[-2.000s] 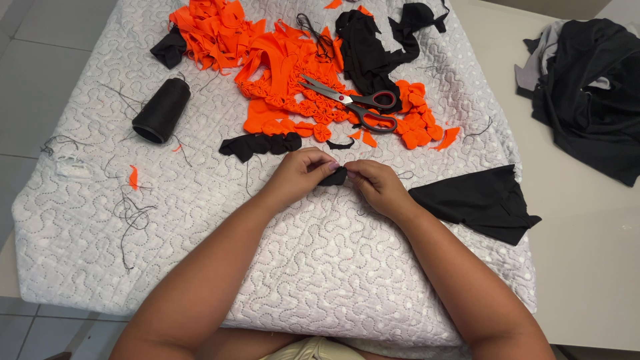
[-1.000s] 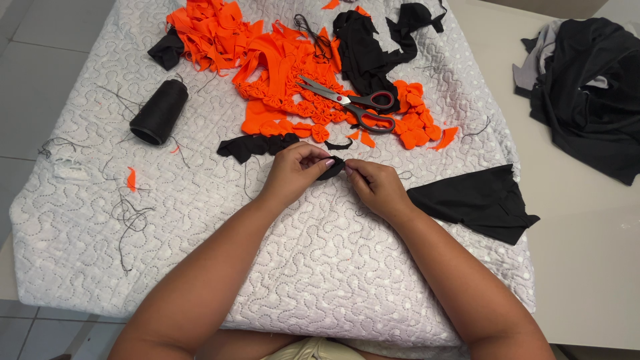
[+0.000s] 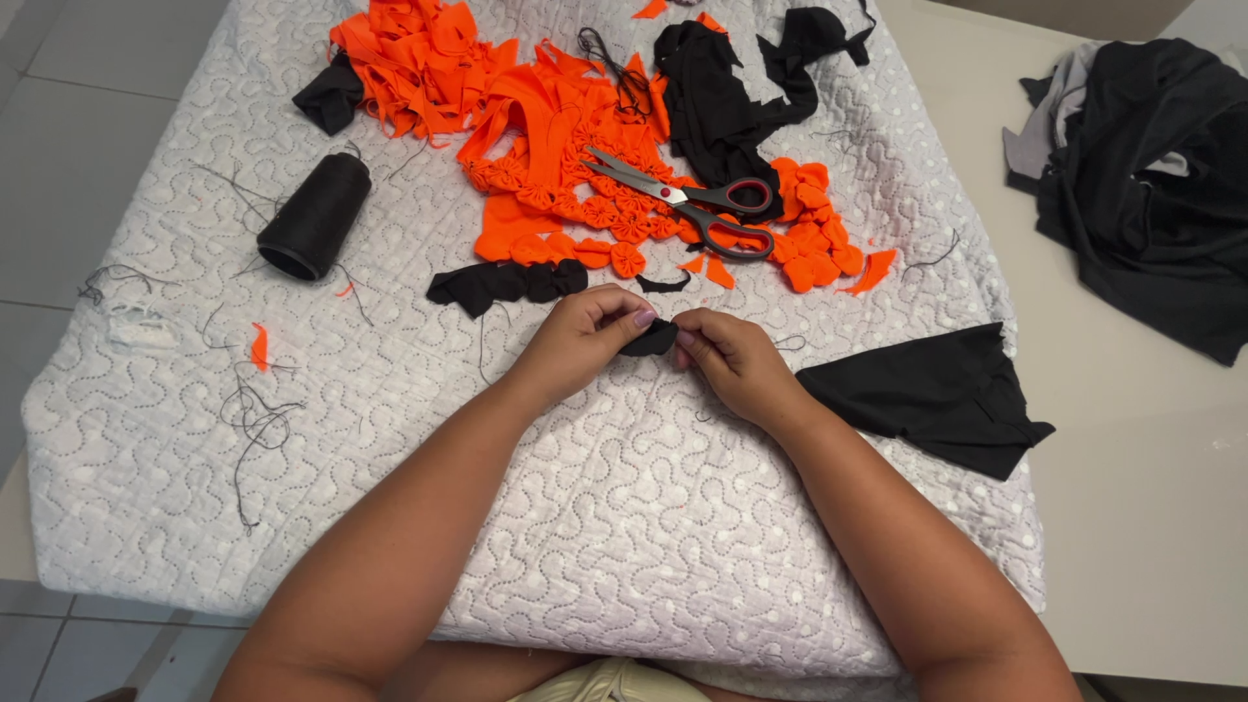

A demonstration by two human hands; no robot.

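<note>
Between finger and thumb, my left hand (image 3: 588,336) grips a small piece of black fabric (image 3: 650,339). My right hand (image 3: 726,356) has its fingertips pinched together at the right edge of that piece; whether a needle is between them is too small to tell. Just beyond my left hand lies a gathered black fabric strip (image 3: 509,283). Scissors with black and red handles (image 3: 673,195) rest partly spread on orange fabric rosettes (image 3: 624,219). A cone of black thread (image 3: 317,216) lies on its side to the left. A larger black fabric piece (image 3: 921,395) is by my right forearm.
A white quilted cover (image 3: 643,546) lies under everything. Orange fabric scraps (image 3: 419,68) and black cloth (image 3: 712,107) are heaped at the far side. Loose black threads (image 3: 258,419) lie at left. More black and grey cloth (image 3: 1150,185) sits on the pale tabletop (image 3: 1150,487) at right.
The black piece between my hands has shifted and folded slightly. Both hands stay close together in much the same place.
</note>
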